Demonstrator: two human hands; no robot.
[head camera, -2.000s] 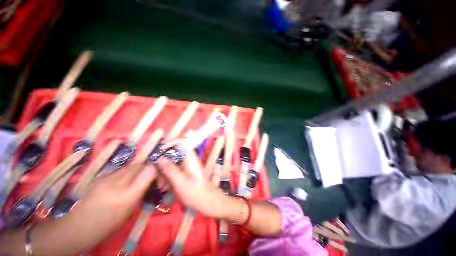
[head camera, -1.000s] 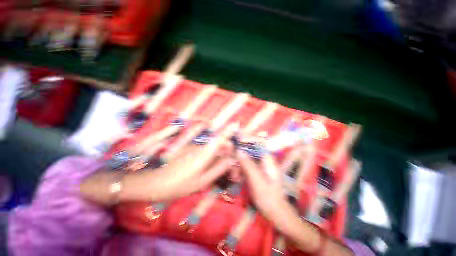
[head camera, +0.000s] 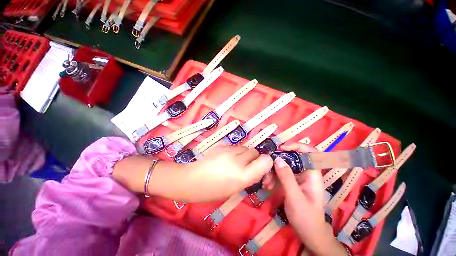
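A wristwatch (head camera: 290, 162) is held between both hands above the red tray (head camera: 195, 220). Its dark face is up, and its grey buckle-side strap points right to a gold-coloured pin buckle. My left hand (head camera: 225, 172) pinches at the watch's left end; its fingertips are partly hidden. My right hand (head camera: 305, 200) holds the watch case, thumb on the face's edge. A blue stick tool (head camera: 335, 141) projects up right behind the strap; its lower end is hidden, so I cannot tell what holds it. More strapped watches lie in the tray, such as one at its upper left (head camera: 176, 108).
A dark red parts box (head camera: 92, 90) with metal items stands at left, beside white paper sheets (head camera: 145, 102). Stacked red trays (head camera: 175, 17) with straps are at upper left on a board. A white scrap (head camera: 406, 232) lies right of the tray. A person's pink sleeve (head camera: 15, 140) is at far left.
The view has swung left and sharpened, bringing the parts box and stacked trays in. The tray now sits further right in the picture. Both hands stay together over the tray, with the held watch now clear.
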